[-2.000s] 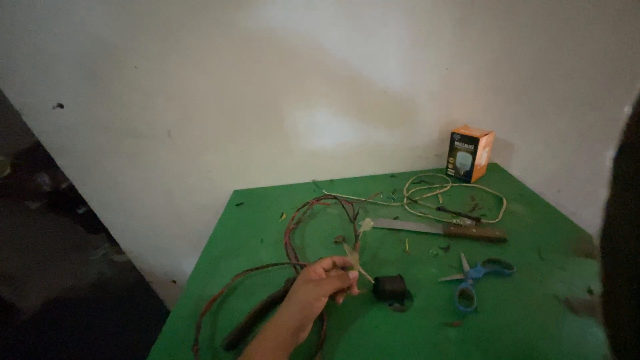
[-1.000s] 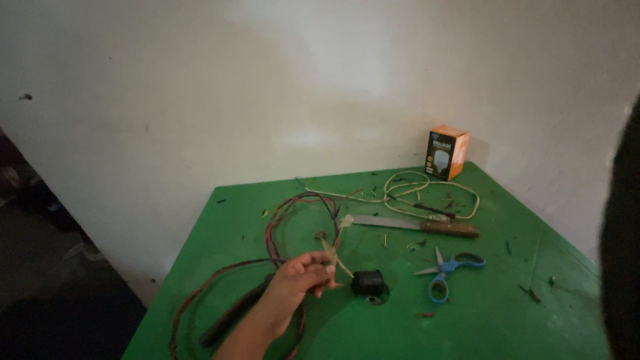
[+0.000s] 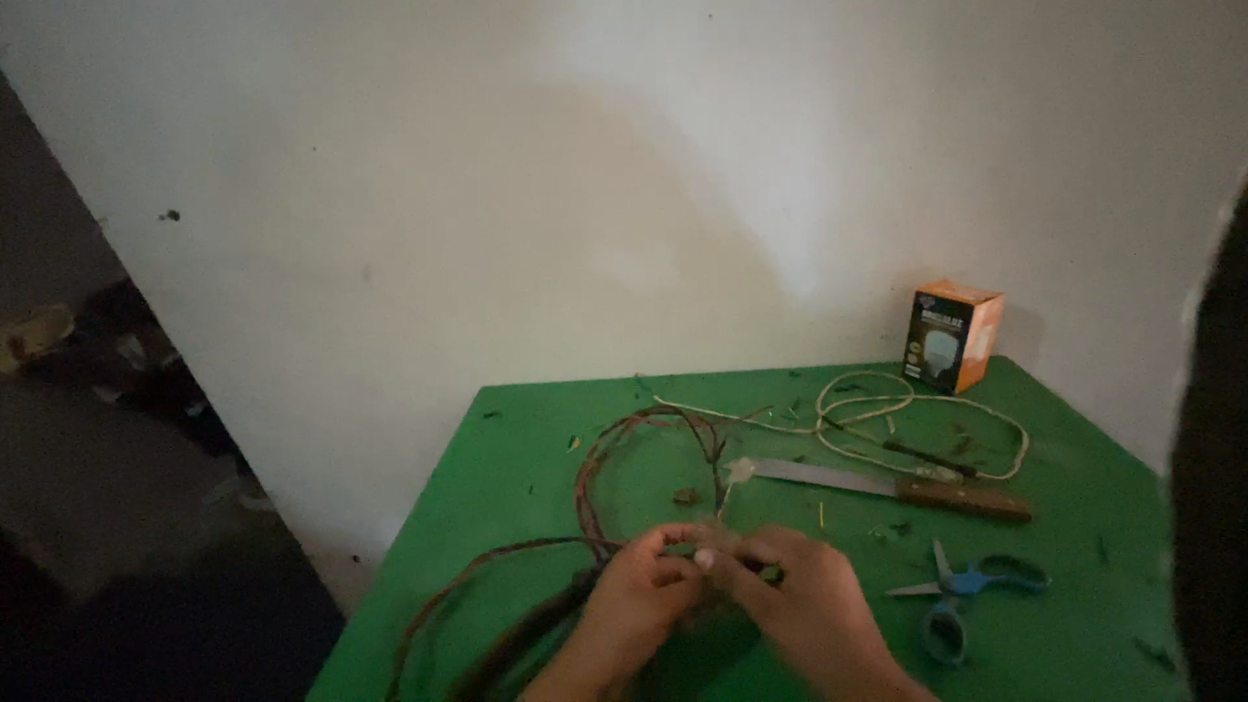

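Observation:
My left hand (image 3: 648, 590) and my right hand (image 3: 804, 580) meet fingertip to fingertip near the front of the green table. Both pinch something small, blurred and mostly hidden by the fingers; a thin pale wire (image 3: 724, 499) rises just behind them. A dark piece shows under the right fingers, but I cannot tell what it is. Reddish-brown twisted wire (image 3: 585, 468) lies coiled behind and left of the left hand, and a thick dark object (image 3: 526, 634) lies beside the left forearm. Beyond the right hand is a knife with a wooden handle (image 3: 960, 497).
Blue-handled scissors (image 3: 960, 583) lie spread at the right. A light bulb box (image 3: 951, 336) stands at the table's back right corner by the wall, with looped cream cable (image 3: 1019, 444) before it. Small scraps dot the green table (image 3: 468, 487). A dark area is at the far left.
My right hand has come into view and joined the left. The black round object seen on the table before is now hidden or mostly covered by the hands.

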